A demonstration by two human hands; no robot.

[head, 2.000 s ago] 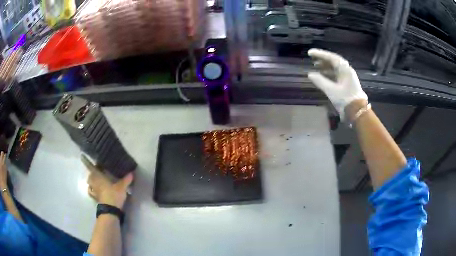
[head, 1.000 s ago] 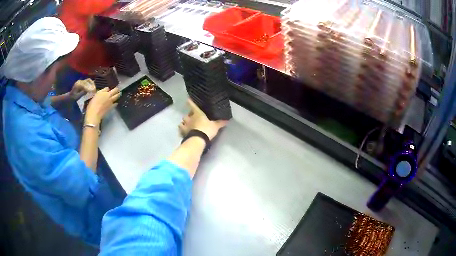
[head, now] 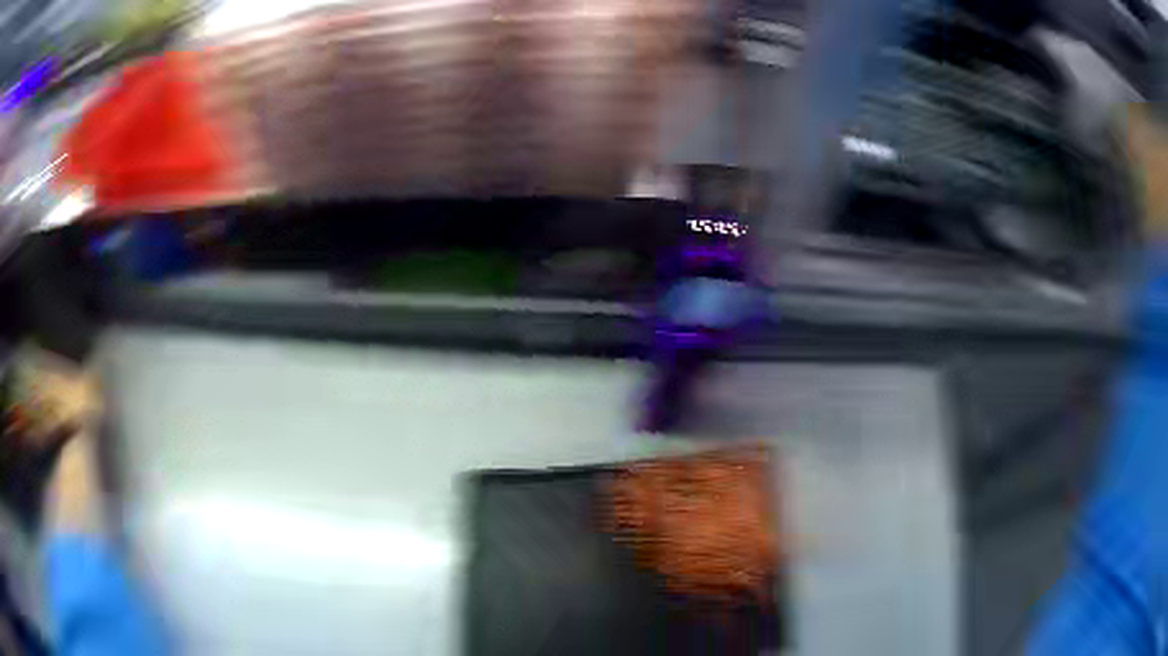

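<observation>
The whole view is strongly blurred. A black tray [head: 538, 564] lies on the light bench, cut off by the bottom edge, with a heap of copper coils [head: 698, 525] in its right part. My left hand [head: 58, 391] is a blur at the far left edge, beside a dark shape [head: 51, 282] that looks like the plate stack; whether they touch cannot be told. My right hand in its white glove [head: 1089, 64] is a pale blur at the upper right, by the machine. Its fingers cannot be made out.
A purple device [head: 705, 308] stands at the back edge of the bench [head: 295, 423]. Behind are a red bin [head: 154, 135] and a wide block of pinkish clear trays [head: 448, 103]. Machine framing [head: 871, 192] is at the back right.
The view has swung back right from the co-worker's side. My left hand and the dark stack now show at the left edge. My right arm has come back into view at the right.
</observation>
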